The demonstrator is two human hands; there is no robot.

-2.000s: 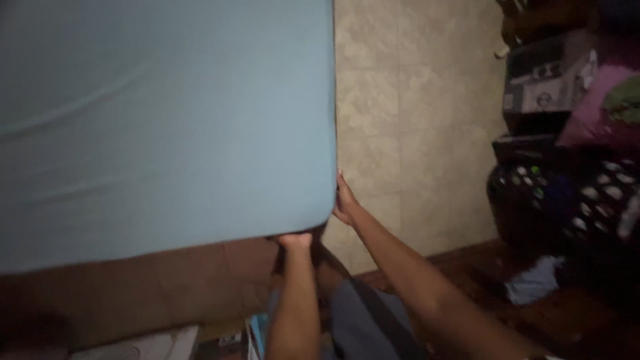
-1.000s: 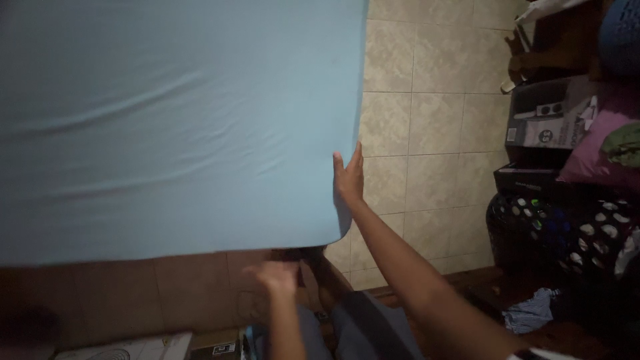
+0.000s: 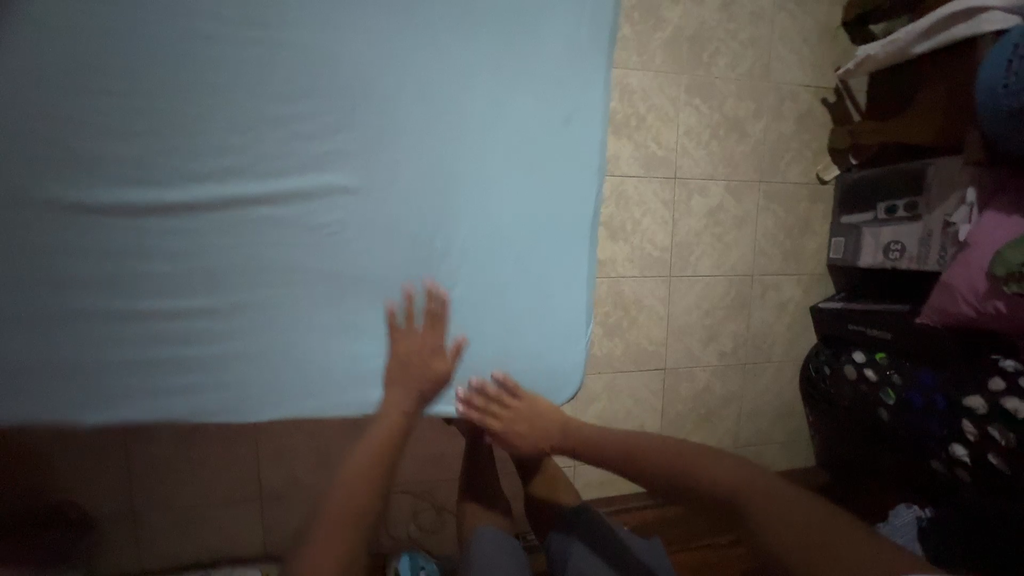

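A light blue fitted sheet [image 3: 320,264] covers a mattress that fills the upper left of the head view, with a long wrinkle across its left part. My left hand [image 3: 420,352], fingers spread and palm down, is over the sheet close to its near edge. To the right of it, my right hand [image 3: 516,416] is at the near edge beside the rounded corner, fingers extended toward the left. Neither hand holds anything. Whether the palms press on the sheet cannot be told.
Tiled floor [image 3: 712,232] runs along the mattress's right side. Against the far right stand a printed box [image 3: 896,228], a dark box [image 3: 864,318], a pink cloth item [image 3: 980,272] and a black perforated basket [image 3: 848,400]. My legs are below the near edge; a blue cloth [image 3: 908,524] lies lower right.
My left hand has moved from below the near edge up over the sheet. My right hand has left the mattress's right side and moved to the near edge.
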